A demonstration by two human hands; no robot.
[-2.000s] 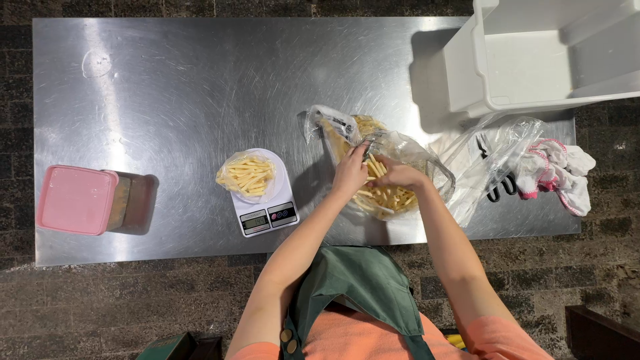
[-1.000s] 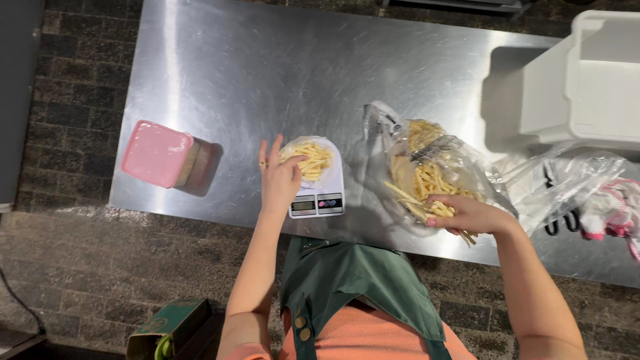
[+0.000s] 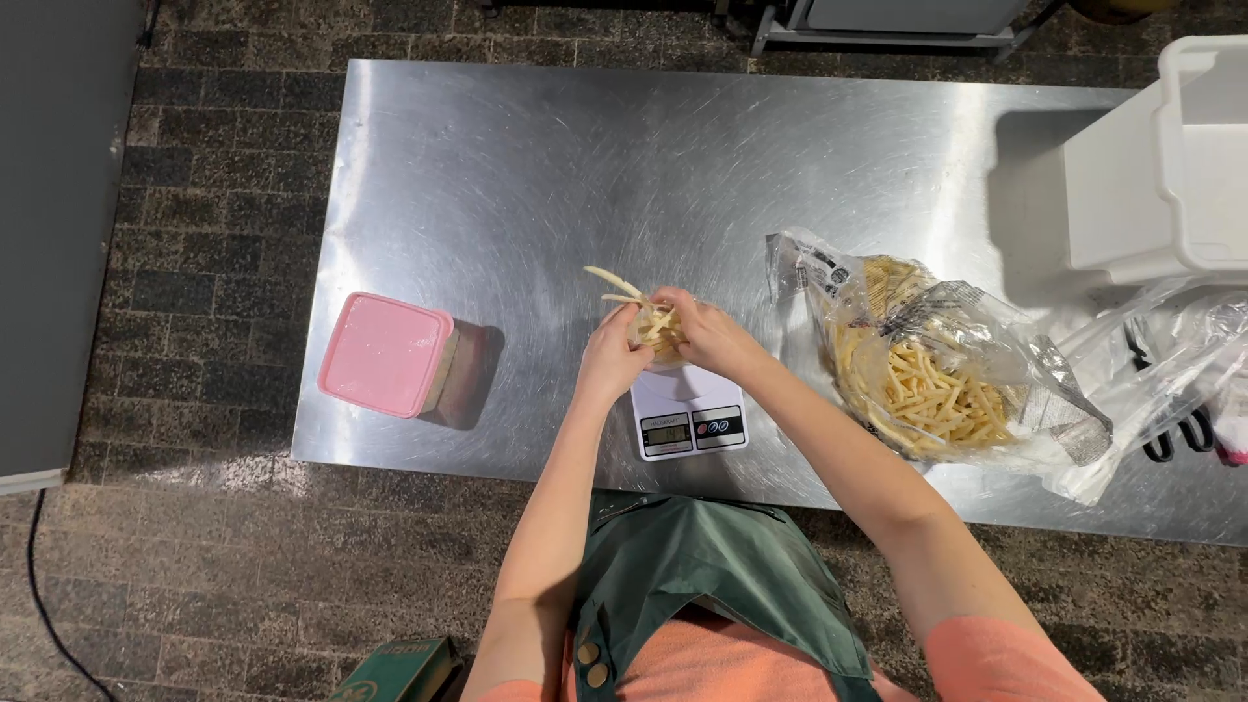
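Note:
Both my hands are around a small clear plastic bag of cut fries (image 3: 661,331) at the white digital kitchen scale (image 3: 690,414). My left hand (image 3: 614,353) grips the bag's left side, with a few long fries sticking out above it. My right hand (image 3: 712,336) is at the right side, its fingers at the fries and the bag's rim; whether it holds the bag or fries is hard to tell. To the right, a large open plastic bag (image 3: 975,336) full of fries (image 3: 926,400) lies on the steel table (image 3: 585,175).
A pink-lidded container (image 3: 385,356) stands at the table's left end. At the right are a white plastic tub (image 3: 1121,185), black-handled scissors (image 3: 1180,439), loose clear plastic (image 3: 1160,351) and a pink-and-white cloth (image 3: 1233,419). A green box (image 3: 395,673) is below the table's front edge.
My right hand has moved left from the large bag of fries to the small bag at the scale, where my left hand was a second ago. The view has shifted.

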